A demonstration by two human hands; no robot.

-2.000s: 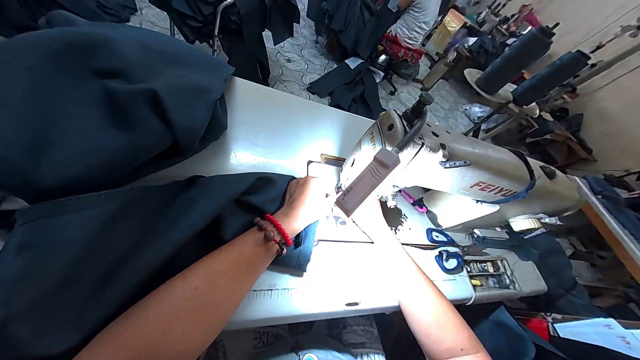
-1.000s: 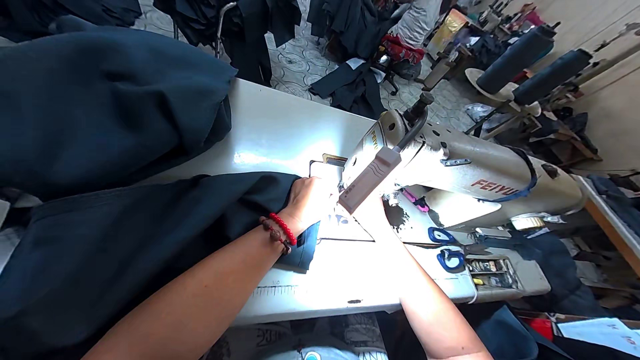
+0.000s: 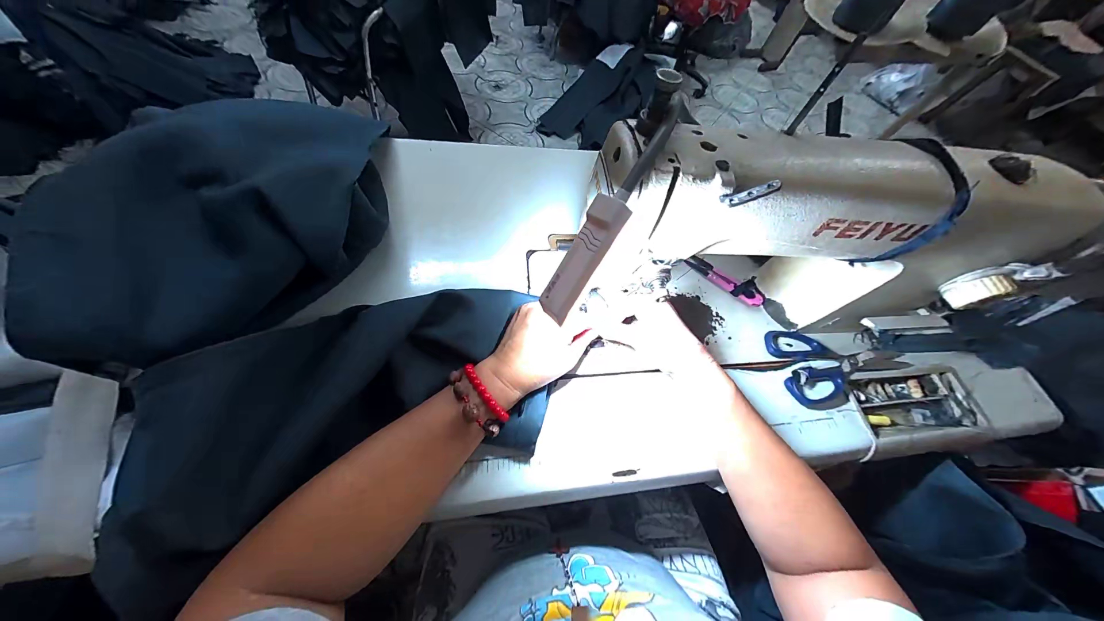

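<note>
My left hand (image 3: pixel 539 345), with red and brown bead bracelets at the wrist, lies on the end of a dark navy cloth (image 3: pixel 388 354) beside the needle area of a white Feiyu sewing machine (image 3: pixel 819 190). Its fingertips are partly hidden by a beige lamp bar (image 3: pixel 586 259) and glare. Close by on the right, my right hand (image 3: pixel 664 336) is at the presser foot (image 3: pixel 657 276), washed out by bright light. Whether its fingers hold anything cannot be made out.
Blue-handled scissors (image 3: pixel 806 371) and a pink cutter (image 3: pixel 729 282) lie right of my hands. A parts tray (image 3: pixel 918 401) is set in the machine bed. A large navy cloth bundle (image 3: pixel 190 224) covers the left side. Dark garments (image 3: pixel 604 95) lie on the floor behind the table.
The view has tilted down. Both hands have stayed by the needle area, and the right hand now shows slightly apart from the left.
</note>
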